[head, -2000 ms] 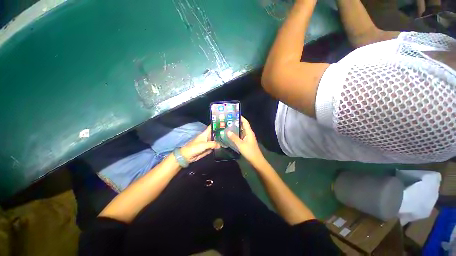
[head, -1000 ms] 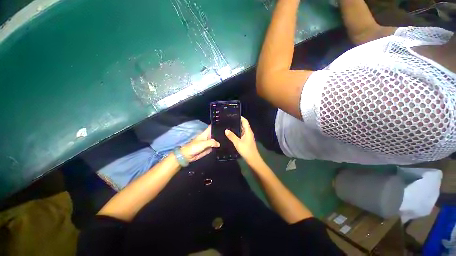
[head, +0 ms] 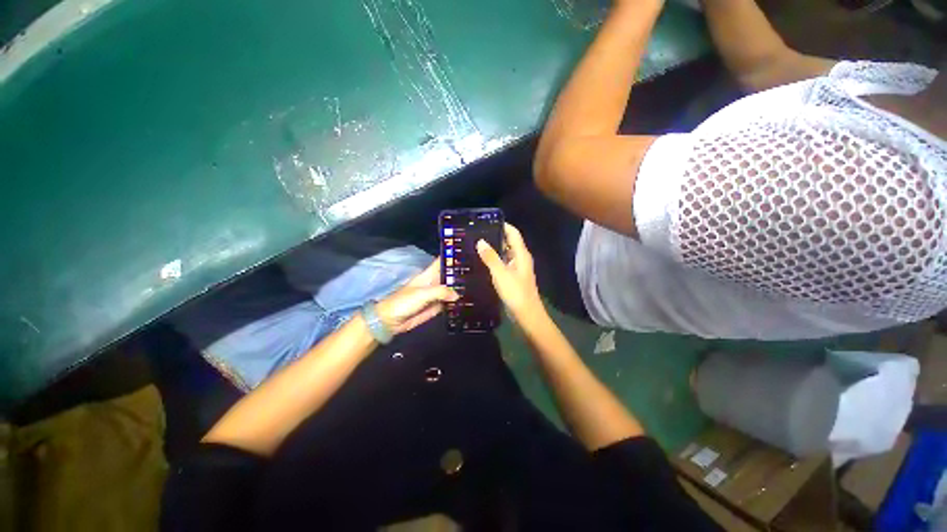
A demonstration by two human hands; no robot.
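A black smartphone (head: 471, 272) is held upright in my lap, just below the edge of the green worktop (head: 208, 156). Its screen is lit, dark with a column of small coloured icons on the left side. My left hand (head: 417, 300) holds the phone's lower left side, its thumb at the screen's lower left. My right hand (head: 509, 272) holds the right side, its thumb over the upper right of the screen. Both hands are bare. The fingers behind the phone are hidden.
A person in a white mesh top (head: 800, 197) sits close on my right, arms over the worktop. A grey cylinder (head: 763, 398), white sheet (head: 875, 400) and brown carton (head: 753, 476) lie lower right. Mustard cloth (head: 88, 462) is lower left.
The screen has changed from coloured app icons to a dark page, now with a list of icons. My right thumb has moved up the screen. The neighbour's arm has shifted slightly.
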